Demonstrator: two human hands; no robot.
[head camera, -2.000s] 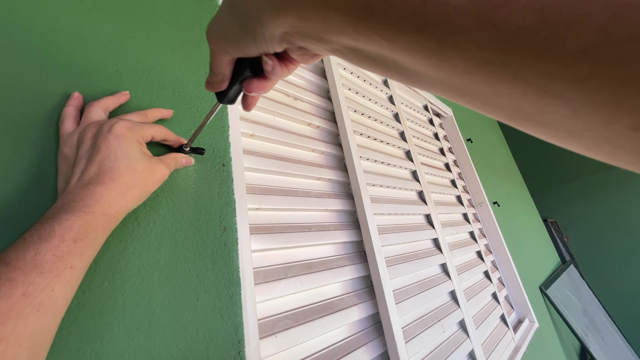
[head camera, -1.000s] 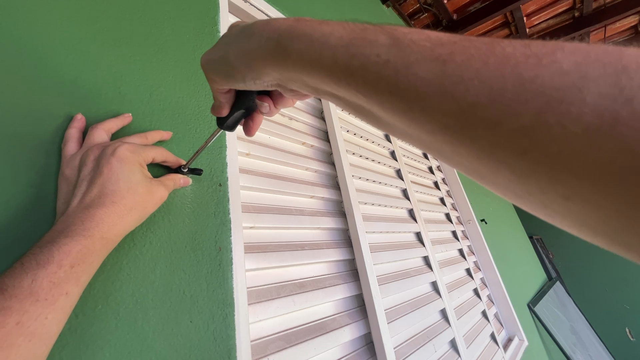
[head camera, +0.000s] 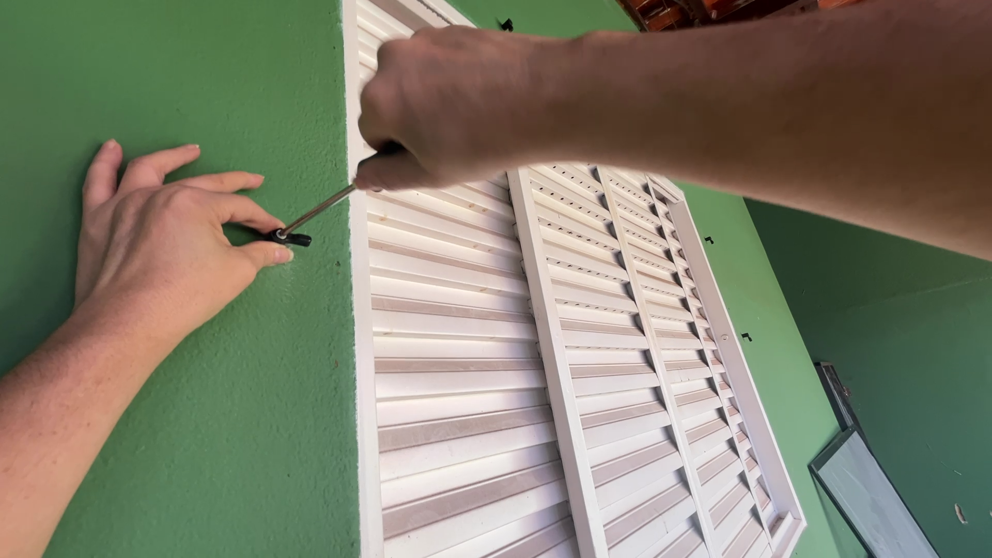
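Note:
Against the green wall (head camera: 256, 372), my left hand (head camera: 163, 232) pinches a small black bracket or clip (head camera: 294, 239) between thumb and index finger, its other fingers spread on the wall. My right hand (head camera: 434, 116) grips a screwdriver (head camera: 319, 210), whose handle is mostly hidden in the fist. The metal shaft slants down to the left, and its tip meets a screw head on the black piece. Just right of the piece stands the white frame of a louvered shutter window (head camera: 364, 387).
More small black clips (head camera: 746, 337) are fixed to the wall beyond the shutters. A dark-framed panel (head camera: 868, 488) leans at the lower right. Part of a reddish-brown roof (head camera: 674, 12) shows at the top.
My right hand has turned on the screwdriver, and its handle, visible before, is now mostly covered by the fist. My left hand keeps its pinch on the black piece.

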